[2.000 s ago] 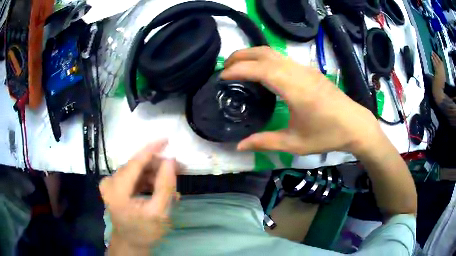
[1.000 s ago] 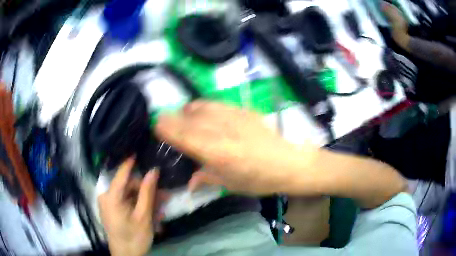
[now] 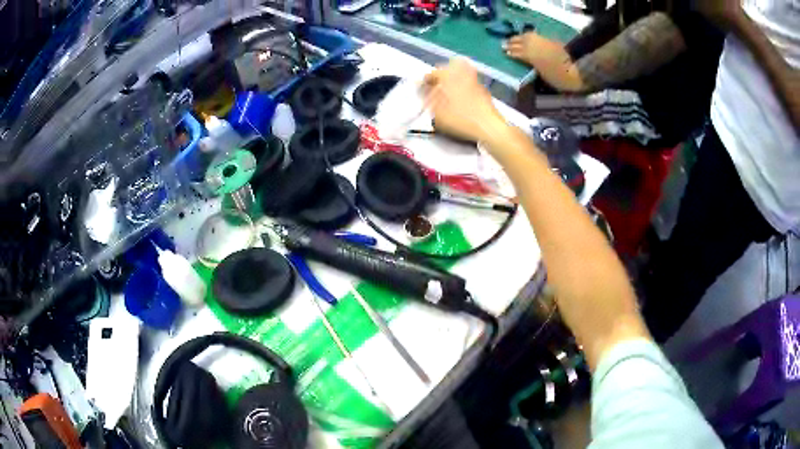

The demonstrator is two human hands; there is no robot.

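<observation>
My right hand [image 3: 460, 98] reaches to the far right part of the bench, beside a pale, whitish thin item [image 3: 405, 107]. Its fingers are bent, and whether they hold anything cannot be made out. My left hand is out of the picture. The black headphones [image 3: 195, 349] lie at the lower left, cut off by the bottom edge, with the ringed driver face of one ear cup [image 3: 265, 423] showing and no hand on them. A black ear pad [image 3: 253, 281] lies behind them. The thick black electric screwdriver [image 3: 377, 263] lies across the bench middle.
Blue-handled cutters [image 3: 311, 279], thin metal tweezers [image 3: 390, 335], more ear pads [image 3: 390, 186], red wire [image 3: 456, 181], a green spool [image 3: 231, 172], a blue cup [image 3: 151, 296] and a white squeeze bottle [image 3: 182, 277] lie about. Another person's arm [image 3: 627, 54] rests at the neighbouring bench; a purple stool [image 3: 754, 351] stands right.
The view has swung right and up the bench. My right hand has left the ear cup and reached to the far end. My left hand has gone out of the picture.
</observation>
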